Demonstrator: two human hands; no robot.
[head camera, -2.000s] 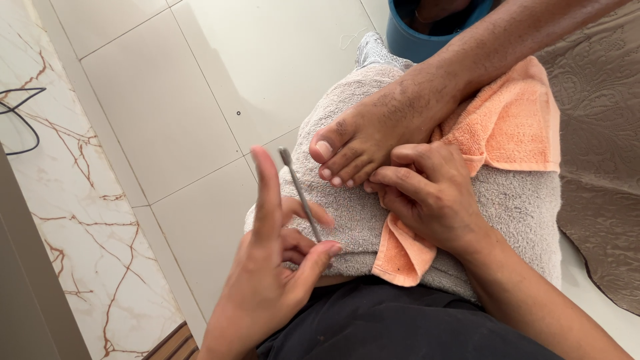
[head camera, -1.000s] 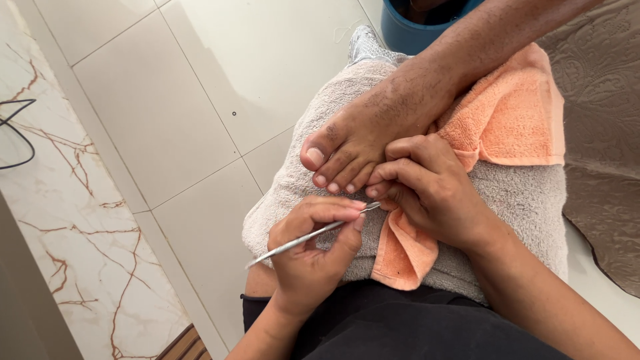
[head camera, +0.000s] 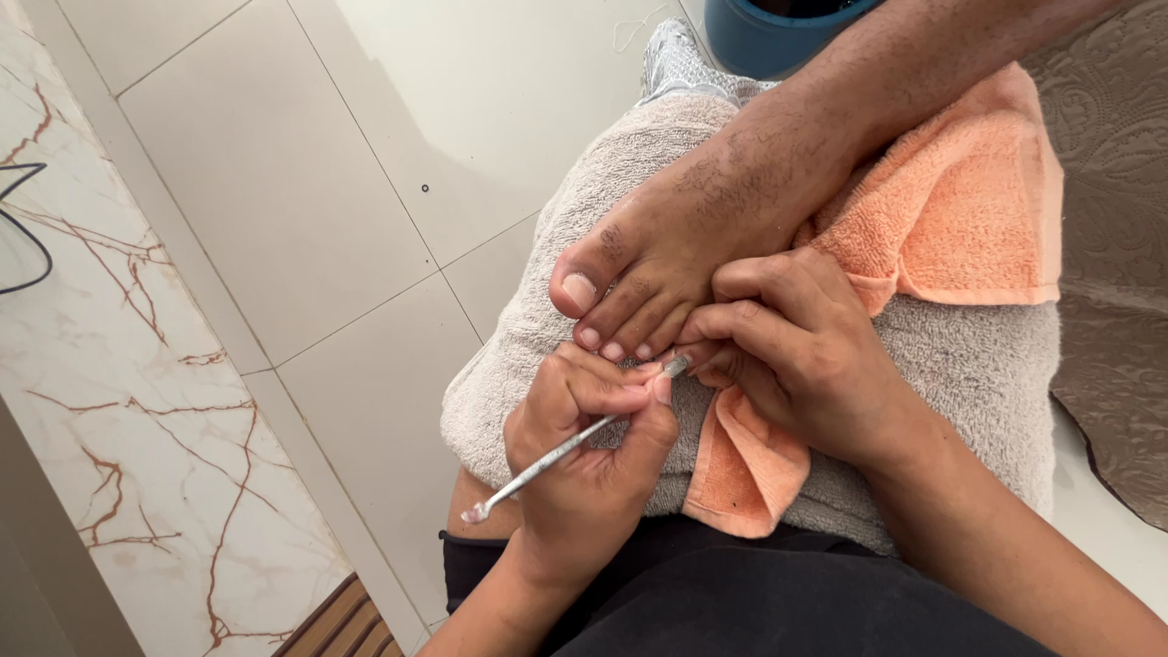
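A person's bare foot (head camera: 703, 219) rests on a grey towel (head camera: 967, 392) over my lap, with an orange towel (head camera: 976, 210) beside and partly under it. My left hand (head camera: 593, 429) grips a metal cuticle pusher (head camera: 557, 453) near its flat tip, which is at the little toe. The tool's other end points down and left, with whitish matter on it. The fingers of my right hand (head camera: 794, 338) pinch the little toe and hold it apart from its neighbour. A loose end of the orange towel (head camera: 748, 465) hangs below my right hand.
A blue tub (head camera: 776, 36) stands on the tiled floor beyond the foot. Brown patterned fabric (head camera: 1109, 228) lies at the right. Marble-look panelling (head camera: 173, 383) runs along the left, with a dark cable (head camera: 41, 246) on it. A slatted wooden item (head camera: 342, 625) shows at the bottom.
Two seconds ago my left hand was raised left of the toes with the tool upright; it has since come to the little toe. My right hand has stayed at the toes.
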